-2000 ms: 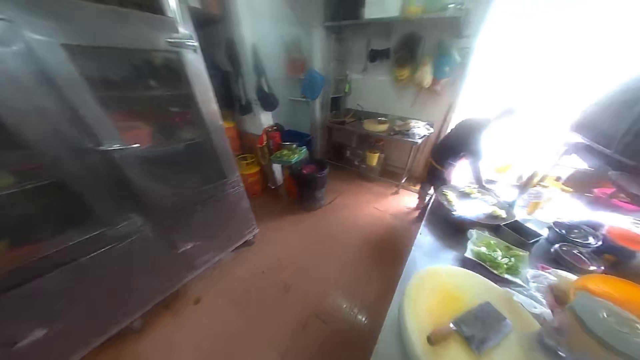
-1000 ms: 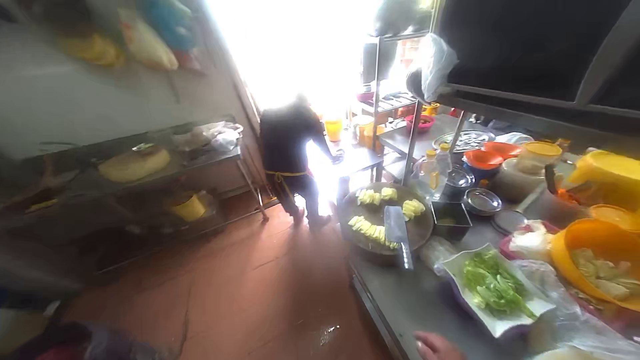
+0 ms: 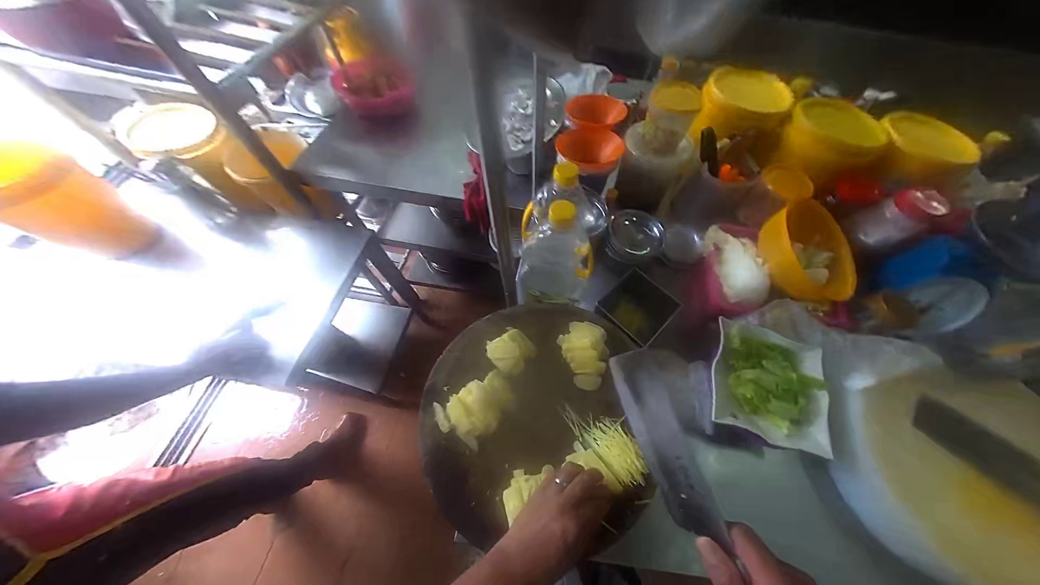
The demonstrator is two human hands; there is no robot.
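Observation:
My left hand (image 3: pixel 565 508), with a ring on one finger, rests on sliced pale-yellow vegetable (image 3: pixel 593 463) at the near edge of a round dark chopping board (image 3: pixel 528 406). Thin shreds (image 3: pixel 617 451) lie just beyond its fingertips. In my right hand (image 3: pixel 751 556) is a cleaver (image 3: pixel 670 439), its broad blade slanting up and left over the board's right edge. More slices stand in fanned piles, one at the left (image 3: pixel 479 406), one at the back (image 3: pixel 510 351) and one at the back right (image 3: pixel 584 353).
Right of the board is a white dish of cut greens (image 3: pixel 768 382). Behind it stand a square metal container (image 3: pixel 639 307), oil bottles (image 3: pixel 556 252), a yellow bowl (image 3: pixel 808 252) and lidded yellow tubs (image 3: pixel 837 134). Another person's arms (image 3: pixel 122 398) are at the left.
The view has turned and come close to the round board. The cleaver, lying on the board one second ago, is now in my right hand, and my left hand is on the slices.

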